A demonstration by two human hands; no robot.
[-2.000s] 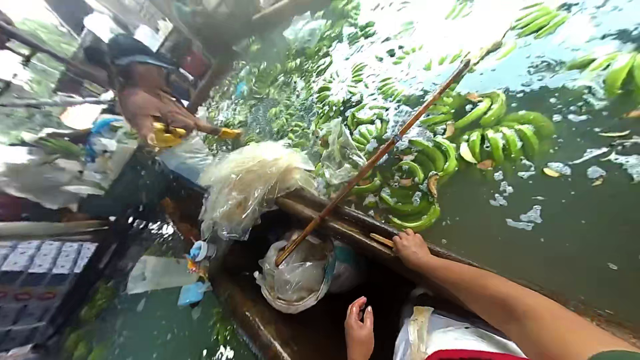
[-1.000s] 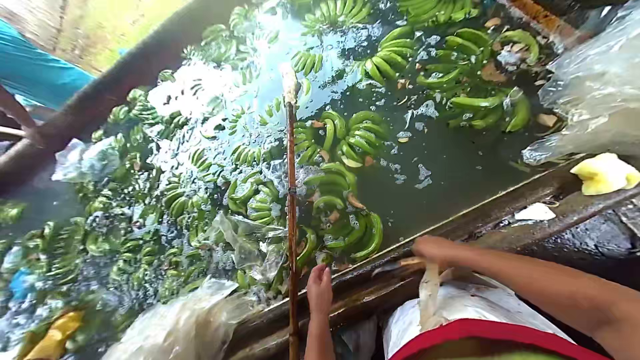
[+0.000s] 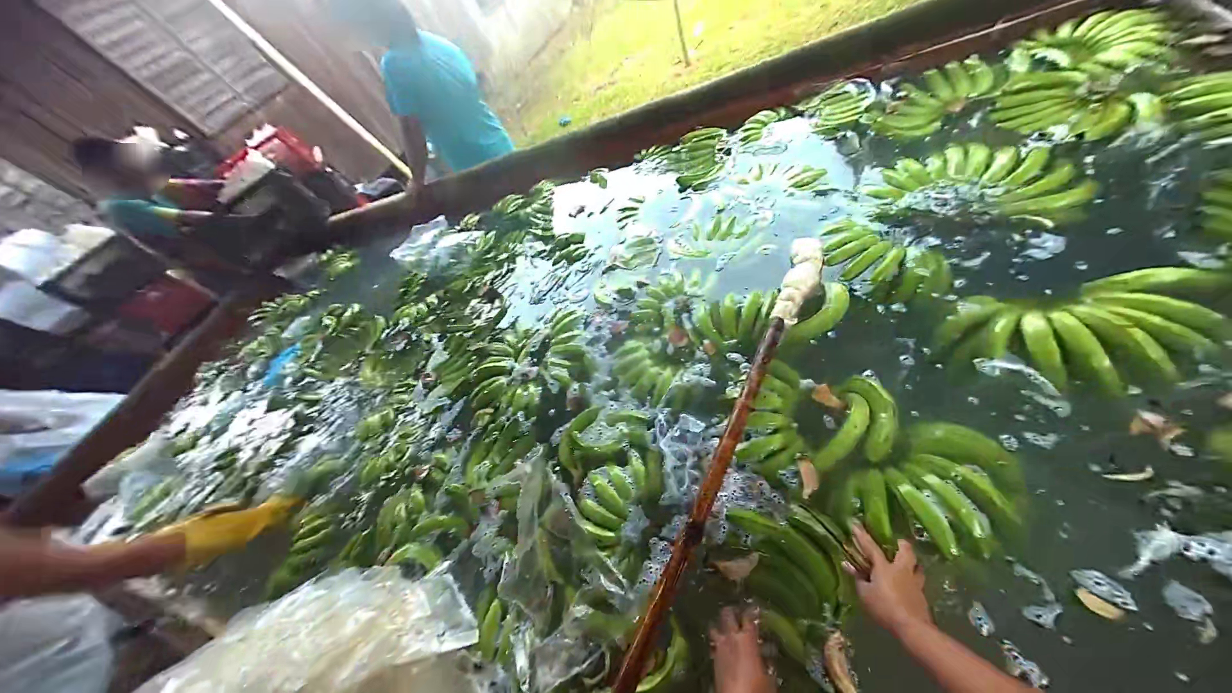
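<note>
My right hand [image 3: 891, 583] reaches over the water at a hand of green bananas [image 3: 794, 568], its fingers at the bunch's edge beside a thin dark object. Just left of it, my left hand [image 3: 739, 647] is low in the frame against the same bananas; whether it grips them is unclear. A brown wooden stick [image 3: 707, 491] with a pale wrapped tip [image 3: 801, 274] slants up over the floating bananas, left of my left hand. Another green bunch [image 3: 948, 481] floats above my right hand.
Many green banana bunches [image 3: 520, 371] float in the tank, bounded by a long rim [image 3: 616, 144]. Crumpled clear plastic [image 3: 337, 635] lies at lower left. A co-worker's yellow-gloved hand [image 3: 231, 529] reaches in at left. Two people are beyond the rim, near crates [image 3: 279, 207].
My right hand has left the tank's near edge, and both hands are now at the floating bananas. The view has swung far over the tank.
</note>
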